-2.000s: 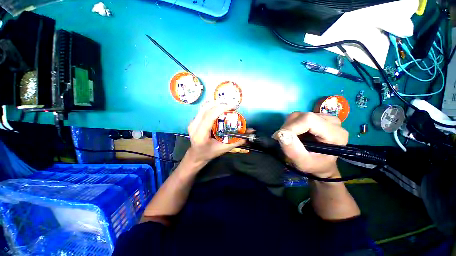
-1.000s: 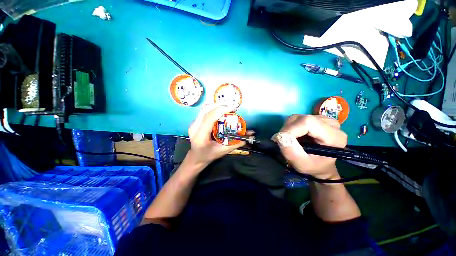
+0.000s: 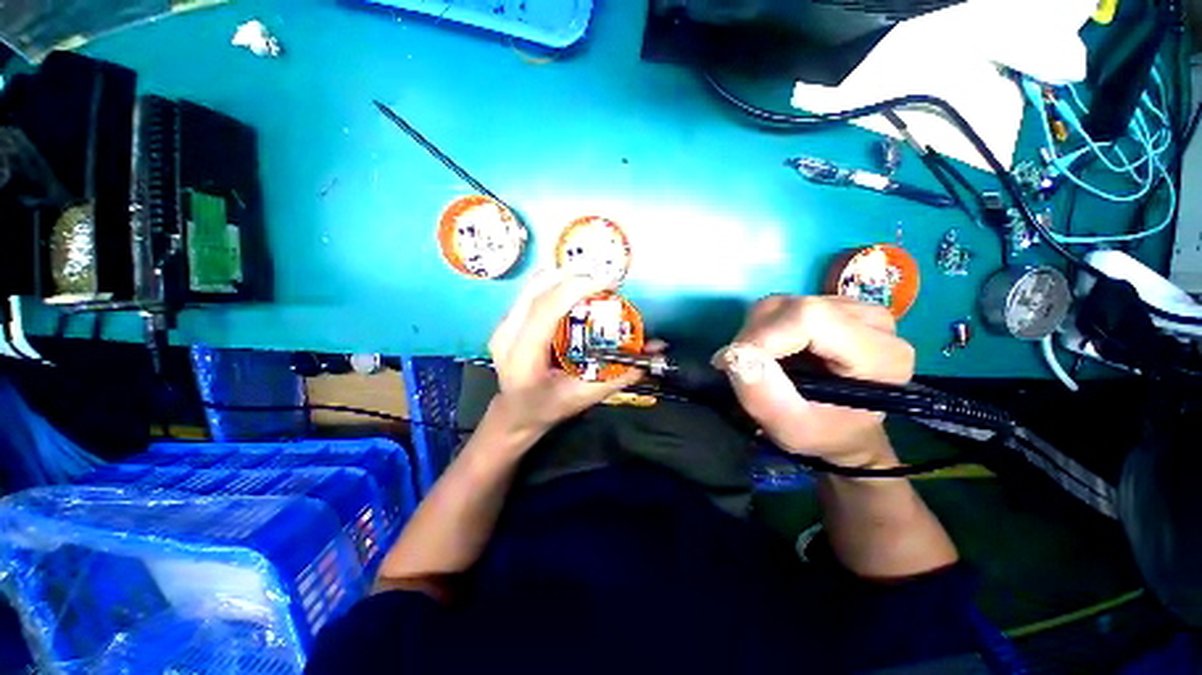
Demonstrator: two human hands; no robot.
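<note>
My left hand (image 3: 530, 350) is bare and holds a round orange housing (image 3: 637, 324) at the bench's front edge. A circuit board (image 3: 606, 321) with dark and pale parts sits inside it, open side up. My right hand (image 3: 824, 376) grips a soldering iron (image 3: 712, 379) by its black handle. The iron's metal barrel points left and its tip is inside the held housing, over the lower part of the board. Whether the tip touches a joint is too small to tell.
Orange housings with boards stand on the teal mat (image 3: 343, 264): one left (image 3: 483, 237), one just beyond my left hand (image 3: 593, 251), one right (image 3: 875, 280). A black rod (image 3: 435, 154), blue tray (image 3: 508, 16), grey round container (image 3: 1027, 302), ribbed black box (image 3: 204, 198) and blue crates (image 3: 264, 514) surround.
The whole view has shifted slightly. Both hands keep their grips, and the iron's tip stays inside the held housing with only slight movement.
</note>
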